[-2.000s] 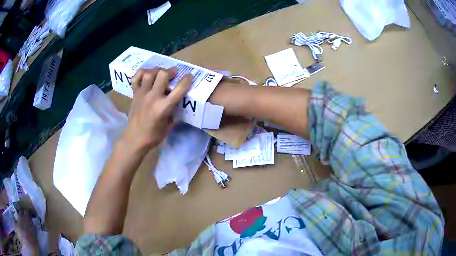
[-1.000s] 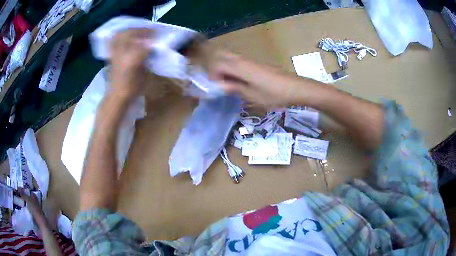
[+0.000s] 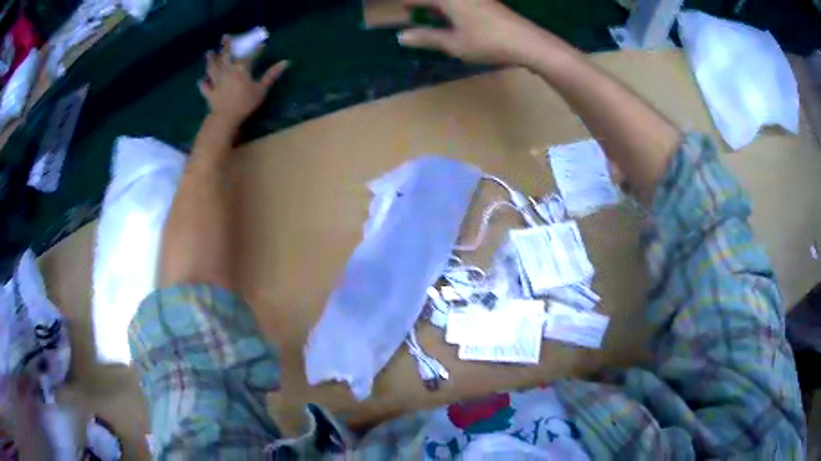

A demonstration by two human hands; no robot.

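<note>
My left hand (image 3: 236, 88) is over the dark green surface at the upper left, fingers spread, with a small white scrap (image 3: 249, 41) just beyond the fingertips. My right hand (image 3: 477, 34) is at the top, fingers apart, beside a brown piece (image 3: 385, 12) cut off by the top edge; I cannot tell if they touch. A cloudy white sleeve (image 3: 396, 270) lies flat in the middle of the brown bench. Right of it are white cables (image 3: 464, 279) and several folded leaflets (image 3: 551, 257).
A large white sheet (image 3: 133, 252) lies under my left forearm's side. Another white sheet (image 3: 743, 76) is at the upper right, beside a pale box (image 3: 648, 22). A "MINI FAN" box (image 3: 59, 140) lies at the left. White wrapping (image 3: 31, 324) is at the left edge.
The white thing that both hands handled is out of them. My hands have moved apart, the right one up to the top edge. A leaflet near my right forearm now sits closer to the pile.
</note>
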